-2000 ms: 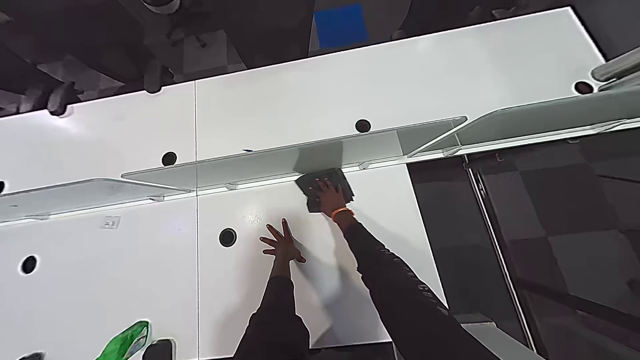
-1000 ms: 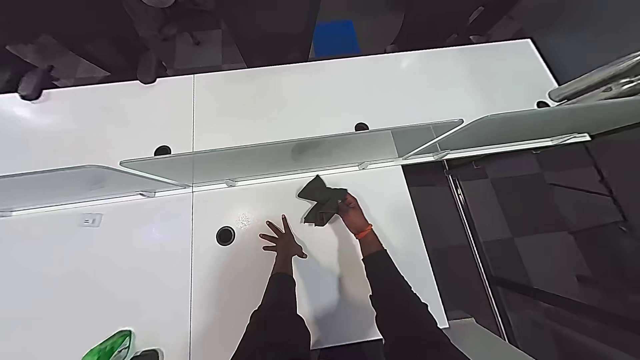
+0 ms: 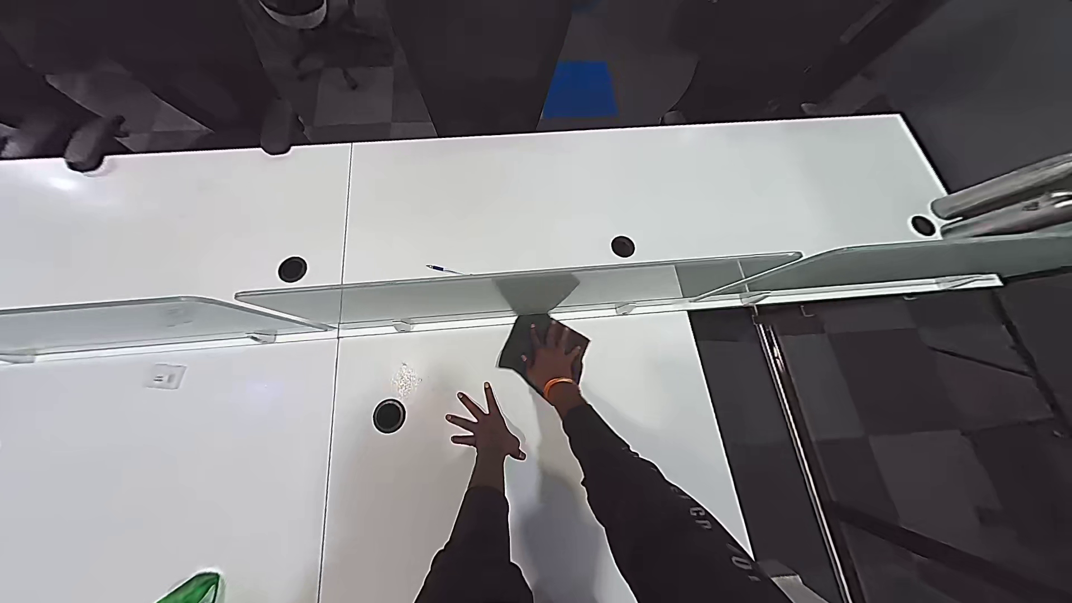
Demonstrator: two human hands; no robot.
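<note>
A dark cloth [image 3: 517, 343] lies spread on the white desk [image 3: 435, 519], its far edge close to the foot of the glass divider [image 3: 469, 297]. On top of it my right hand [image 3: 554, 356] rests palm down with the fingers apart, an orange band around the wrist. To the left and nearer to me, my left hand [image 3: 488, 429] is spread on the bare desktop and holds nothing. A patch of small pale specks [image 3: 406, 379] lies left of the cloth, just beyond a black round cable grommet [image 3: 389, 415].
More glass dividers [image 3: 126, 314] run along the desk's middle. Beyond them lie a pen [image 3: 444, 269] and further grommets [image 3: 622, 246]. A white socket plate [image 3: 165, 376] is at left, a green plastic bag [image 3: 194, 589] at the bottom left. Grey tubes [image 3: 1005, 197] stand at the right end.
A second ago the cloth was bunched up in my right hand; now it lies flatter under the spread hand, nearer the divider. My left hand has stayed spread on the desk.
</note>
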